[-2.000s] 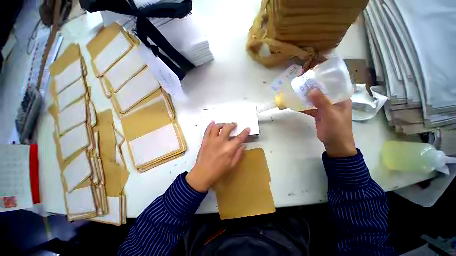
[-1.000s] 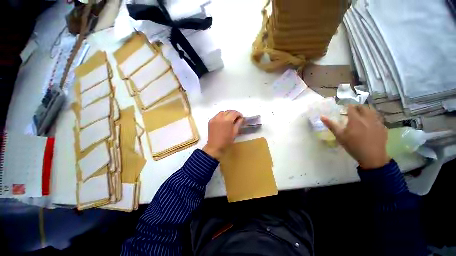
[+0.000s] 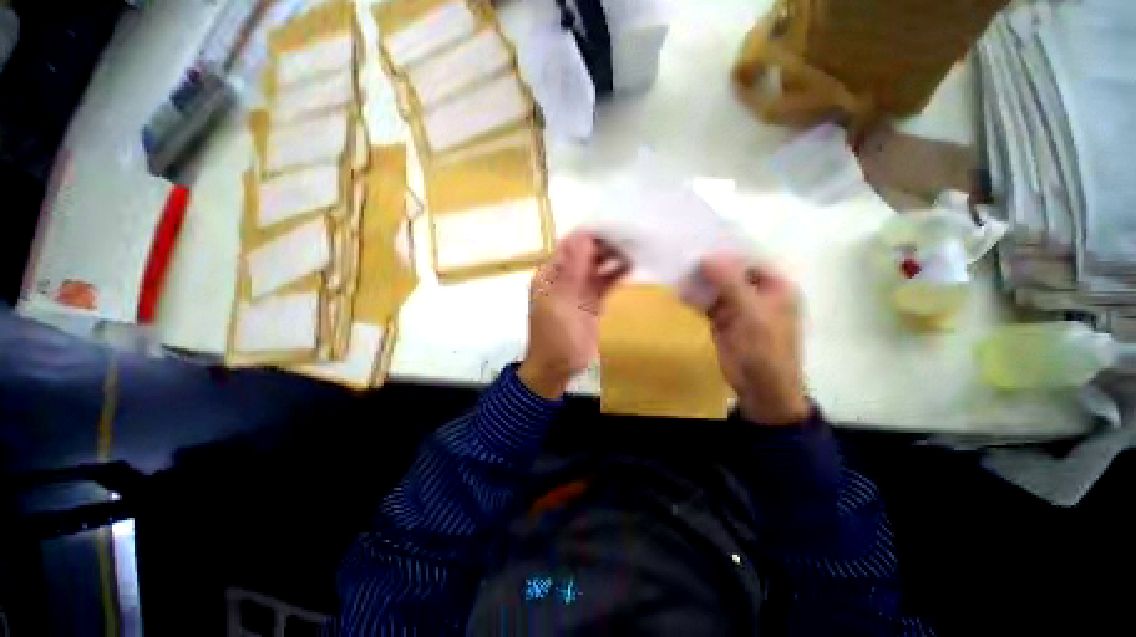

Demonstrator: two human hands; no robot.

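Observation:
A thin white stiffener card is held up between my two hands, blurred against the white table. My left hand pinches its left end. My right hand pinches its right end. A plain tan panel lies flat at the table's front edge, below the card and between my hands. The glue bottle stands to the right, out of my hands, with a red mark showing on it. Whether a stiffener stack lies behind the card, I cannot tell.
Overlapping tan panels with white rectangles lie in rows at left. A tall brown stack is at the back. A second bottle lies at right, near grey-white sheets. A red-edged calendar and a grey keyed device are at far left.
My right hand has let go of the glue bottle and come left to the card. My left hand has lifted the card from the table. The view has shifted.

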